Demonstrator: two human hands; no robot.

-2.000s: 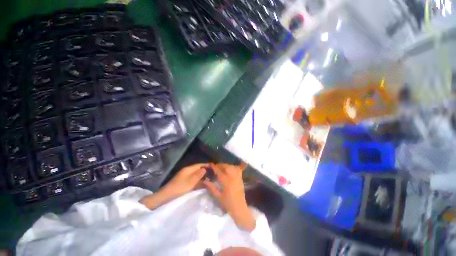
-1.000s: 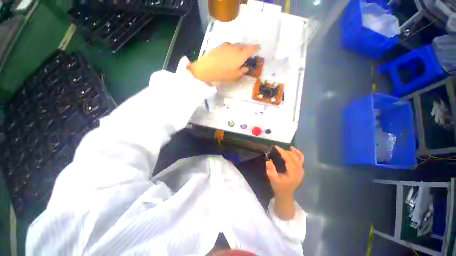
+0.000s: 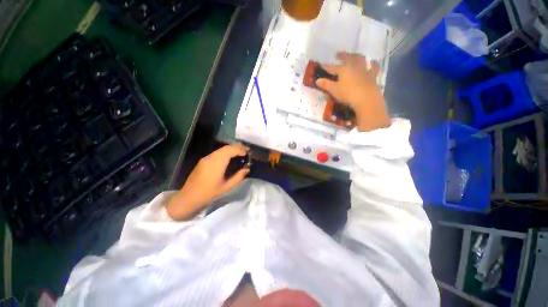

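Note:
My left hand (image 3: 201, 183) is in front of the machine's lower left corner, thumb and fingers around a small black unit (image 3: 238, 163). My right hand (image 3: 359, 90) is over the two orange-brown fixtures on the white machine base (image 3: 249, 123). Its thumb and fingertips are on a black unit (image 3: 325, 74) at the upper left fixture (image 3: 310, 73); the fingers are blurred. The lower right fixture (image 3: 330, 111) has a dark centre and is partly covered by my right hand.
A blue stick (image 3: 260, 101) lies on the base. A red button (image 3: 322, 157) is on its front edge. The orange horn (image 3: 302, 8) hangs at the top. Black blister trays (image 3: 141, 129) lie on the green bench (image 3: 174, 78) at left. Blue crates (image 3: 471, 162) stand on the right.
My left hand has moved from the fixtures down to the left and now holds a black unit. My right hand has moved from below the machine's right corner up to the fixtures.

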